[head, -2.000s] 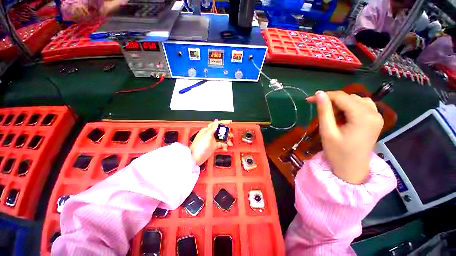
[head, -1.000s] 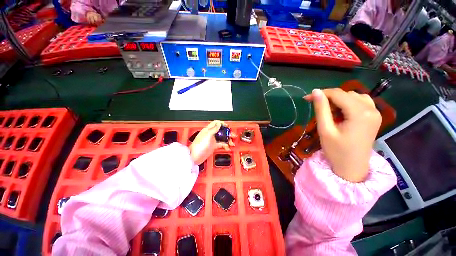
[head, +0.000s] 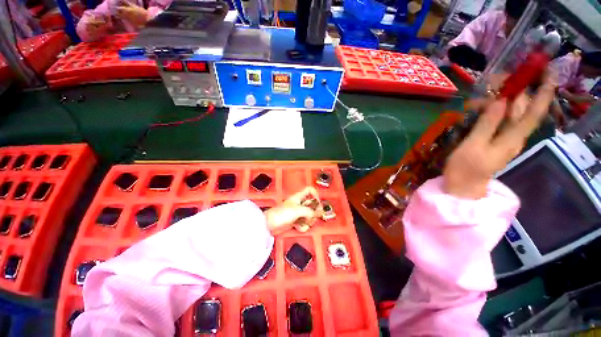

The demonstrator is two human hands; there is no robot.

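The red-orange parts tray [head: 349, 284] holds black-faced watch bodies [head: 298, 257] in most pockets. Silver-backed watch bodies [head: 339, 255] sit in its right column. My left hand [head: 293, 214] is over the upper right pockets, fingertips curled together beside a silver-backed body [head: 327, 210]; whether it holds a watch body is hidden. My right hand [head: 491, 135] is raised at the right, blurred, with its fingers around the red toggle clamp handle [head: 526, 77]. The orange-brown press fixture [head: 385, 205] with metal parts lies behind my right forearm, partly hidden.
A blue control box [head: 280, 85], grey power supply [head: 191, 85] and white paper [head: 263, 130] with a blue pen stand beyond the tray. A thin cable loops toward the fixture. A white-framed monitor [head: 560, 197] is at right. Other trays lie left and across; people in pink work opposite.
My left hand has moved down and right from the top row, and the watch face in its fingers no longer shows. My right hand has moved up and right; the red handle now shows at its fingers.
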